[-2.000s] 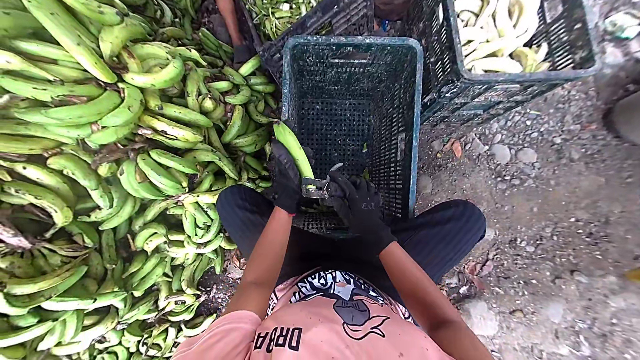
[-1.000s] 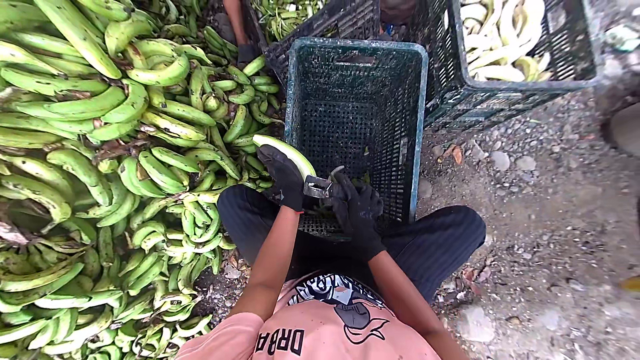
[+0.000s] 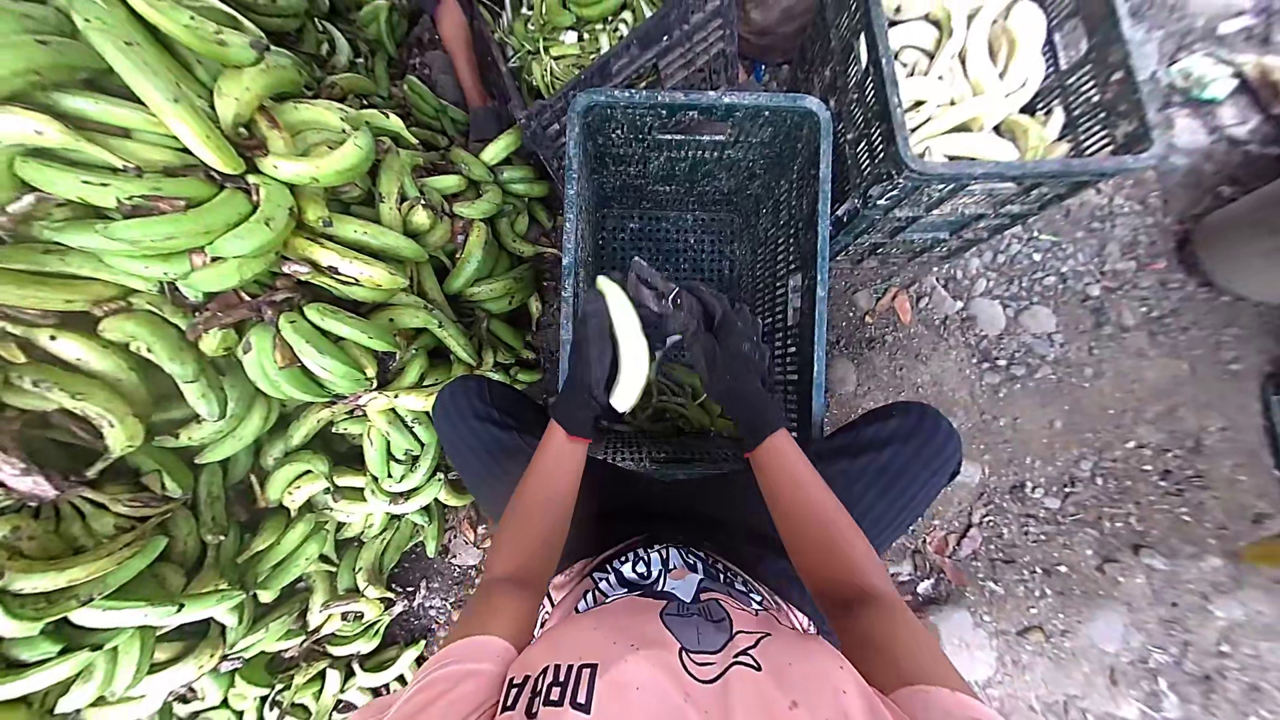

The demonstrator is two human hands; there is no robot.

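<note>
A pale peeled plantain [image 3: 627,345] lies in my left hand [image 3: 586,365], which wears a black glove and grips it over the near part of a dark green plastic crate [image 3: 822,270]. My right hand [image 3: 735,360], gloved too, holds a dark peeling tool [image 3: 655,290] just right of the plantain. The tool's exact shape is hard to tell against the glove. Strips of green peel [image 3: 685,398] lie in the crate below my hands.
A large heap of green plantains [image 3: 180,220] fills the left side. At the upper right a crate [image 3: 1010,170] holds peeled plantains [image 3: 975,80]. Another crate [image 3: 640,60] with green peels stands behind. A person's arm [image 3: 458,50] reaches in at the top. Stony ground [image 3: 1080,430] lies at right.
The plantain, green-skinned two seconds ago, now shows pale flesh and stands more upright. My right hand and the tool have moved forward and off it.
</note>
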